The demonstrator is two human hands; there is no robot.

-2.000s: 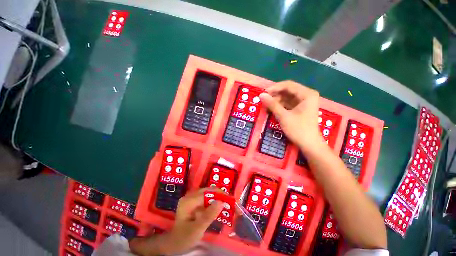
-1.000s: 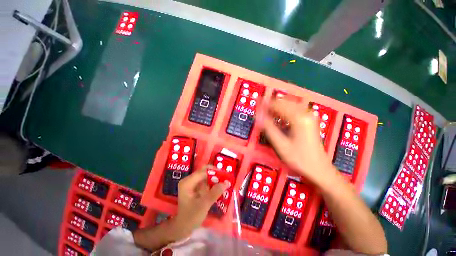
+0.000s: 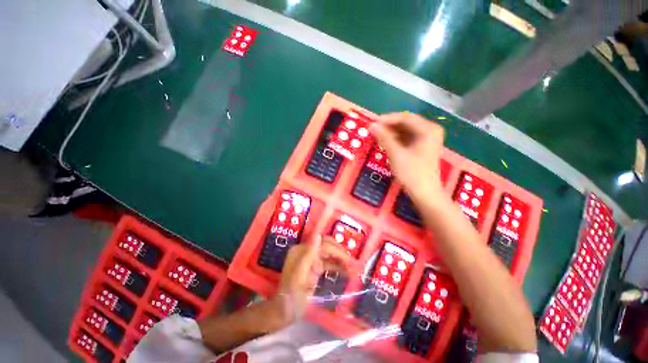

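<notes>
My right hand (image 3: 408, 145) pinches the right edge of a red screen film label (image 3: 350, 136) at the top left phone (image 3: 327, 159) of the orange-red tray (image 3: 284, 186). The label sits over the screen area, shifted right and tilted. My left hand (image 3: 312, 273) is over the lower row, with a shiny clear release liner (image 3: 348, 296) trailing from it to the right. The other phones whose screens show have red labels. My right forearm hides part of the tray.
A clear strip (image 3: 202, 117) with one red label above it lies on the green bench at left. A stack of film sheets (image 3: 581, 276) lies at right. Another tray of phones (image 3: 149, 287) is below the bench edge at left. A metal rail (image 3: 355, 60) runs behind.
My right hand has moved from the third phone of the upper row to the first, bringing a label. The red label at my left fingers no longer shows. The view has shifted.
</notes>
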